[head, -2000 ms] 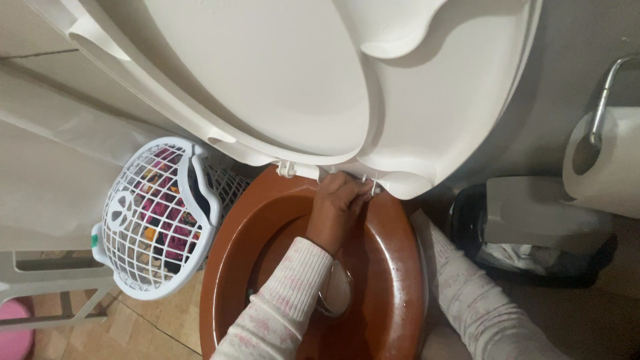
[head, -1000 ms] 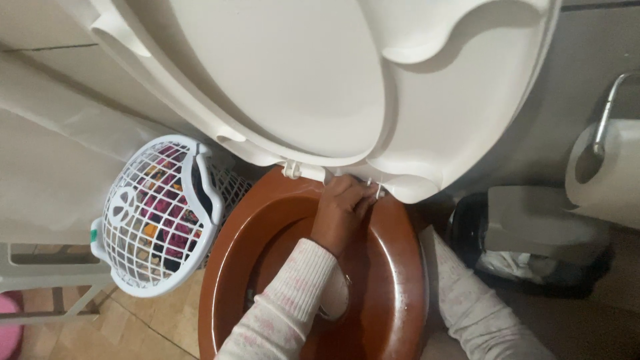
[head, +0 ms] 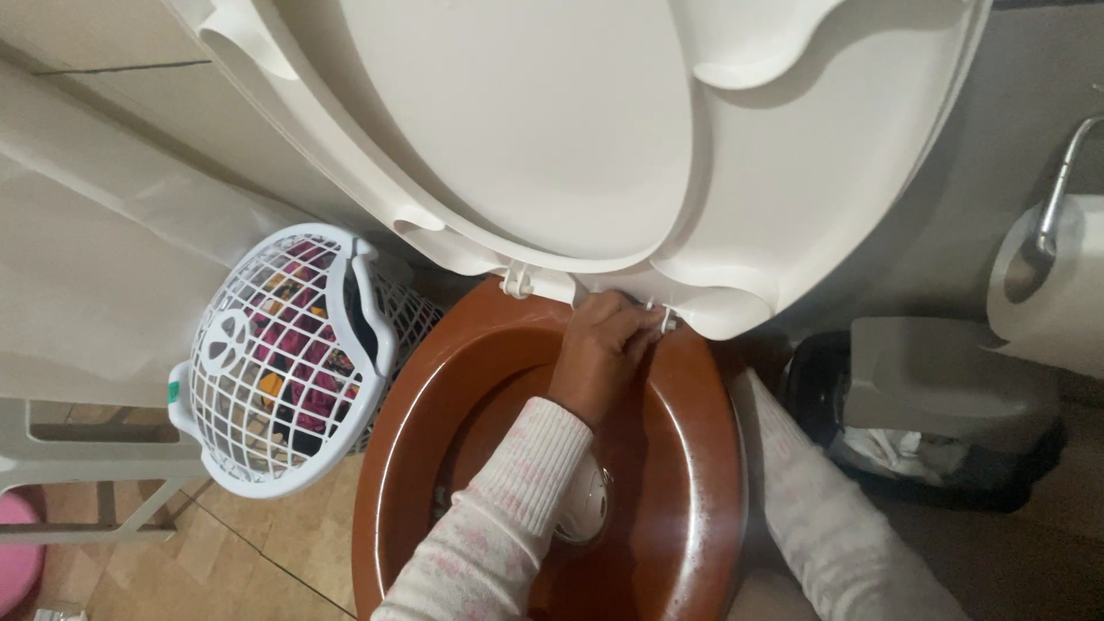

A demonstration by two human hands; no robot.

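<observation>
A raised white plastic toilet seat with its lid (head: pixel 535 129) stands over the brown toilet bowl (head: pixel 388 483). My left hand (head: pixel 604 345) reaches across the bowl, its fingertips closed on the right-hand white seat hinge (head: pixel 668 321) at the rear rim. The other white hinge (head: pixel 517 280) sits to the left of that hand. My right arm, in a pale patterned sleeve, runs down the outside of the bowl on the right; its hand is hidden behind or below the rim.
A white lattice laundry basket (head: pixel 289 362) with colourful cloth stands on the left beside a grey plastic stool (head: pixel 86 457). On the right are a dark waste bin (head: pixel 931 492) with white paper in it and a toilet roll (head: pixel 1056 285) on a metal holder. A pink object (head: pixel 17 552) lies lower left.
</observation>
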